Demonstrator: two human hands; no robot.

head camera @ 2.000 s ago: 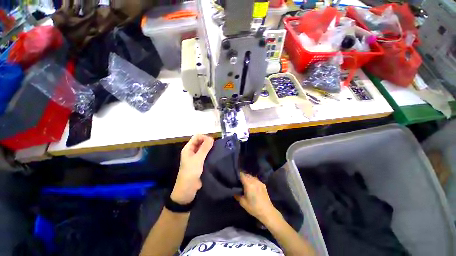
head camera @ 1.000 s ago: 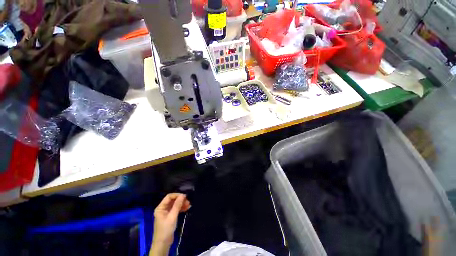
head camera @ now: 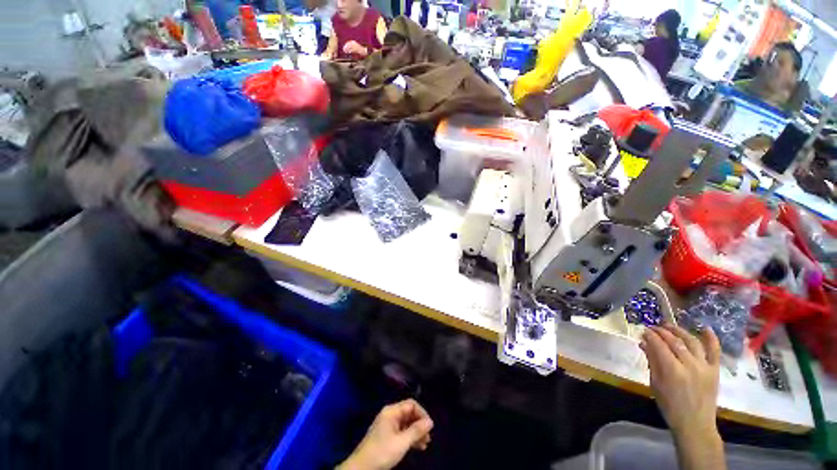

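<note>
My right hand is at the front edge of the pale button tray, its fingers bent and partly apart; no button shows in it. Dark, shiny buttons lie in the tray. My left hand is low in front of the table, fingers curled in and nothing visible in it. The button-sewing machine head stands left of the tray. The bright metal button clamp sits below it at the table edge, with no cloth visible in it.
The blue crate at lower left holds dark garments. A grey bin rim shows at lower right. Clear plastic bags and a flat dark rectangle lie left on the table. A red basket stands right. People are behind.
The view has swung left, showing more of the blue crate. My right hand has come from the grey bin's side to the button tray. The garment earlier held at the clamp is gone from there.
</note>
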